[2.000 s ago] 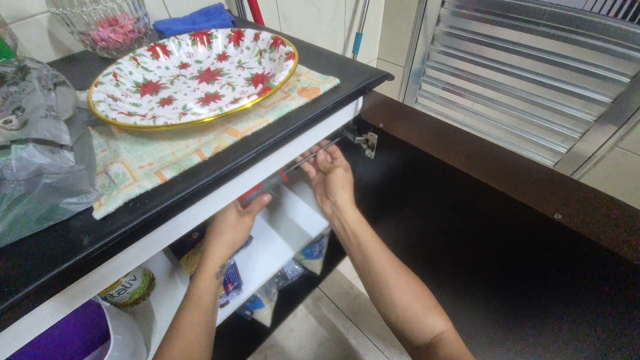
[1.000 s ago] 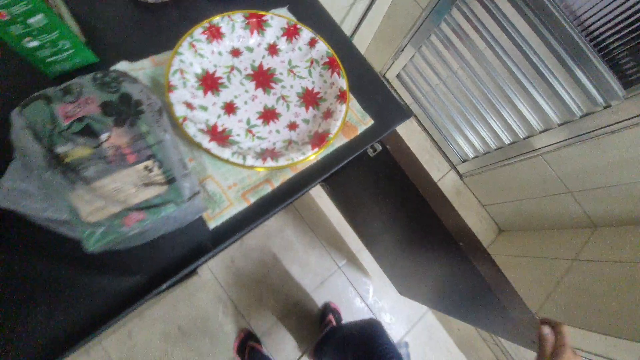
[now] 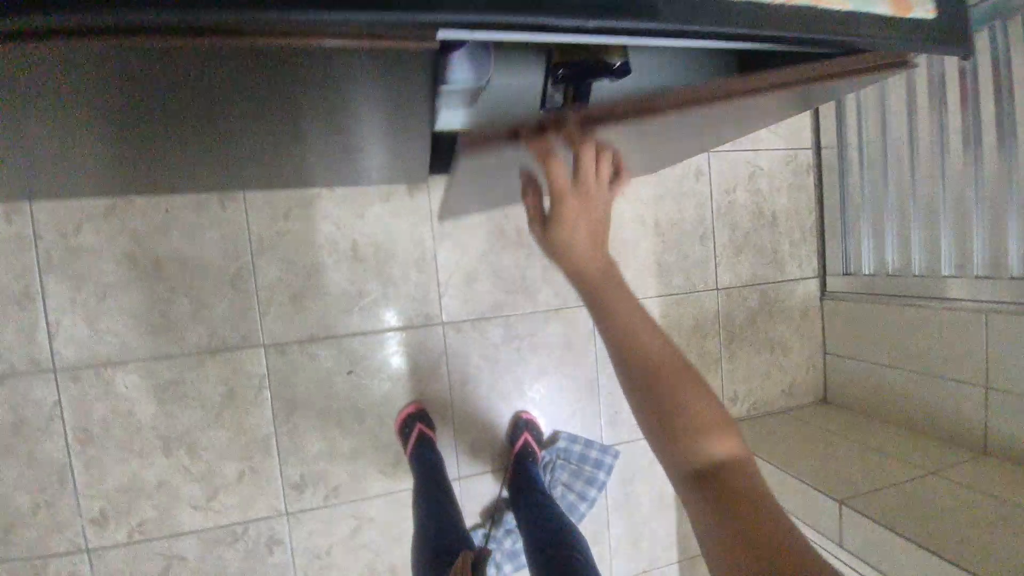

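Observation:
My right hand [image 3: 578, 200] reaches up from the lower right, its fingers bent against the upper edge of a cabinet door [image 3: 680, 132] that stands partly ajar below a black countertop [image 3: 320, 18]. The thumb is apart from the fingers, and no object shows in the palm. Behind the door, a pale shelf [image 3: 508, 96] holds a dark package [image 3: 588, 64] and a white and purple container [image 3: 466, 64]. My left hand is not in view.
A closed dark cabinet front [image 3: 216, 120] spans the left. Tiled floor [image 3: 160, 280] lies below, with my feet in flip-flops and a blue checked cloth [image 3: 580, 476] beside them. A ribbed metal door [image 3: 932, 152] and a tiled step [image 3: 904, 464] are at the right.
The cabinet door has swung from wide open to nearly closed, my right hand at its edge. My left hand, under the countertop two seconds ago, has left view. The view has tilted down.

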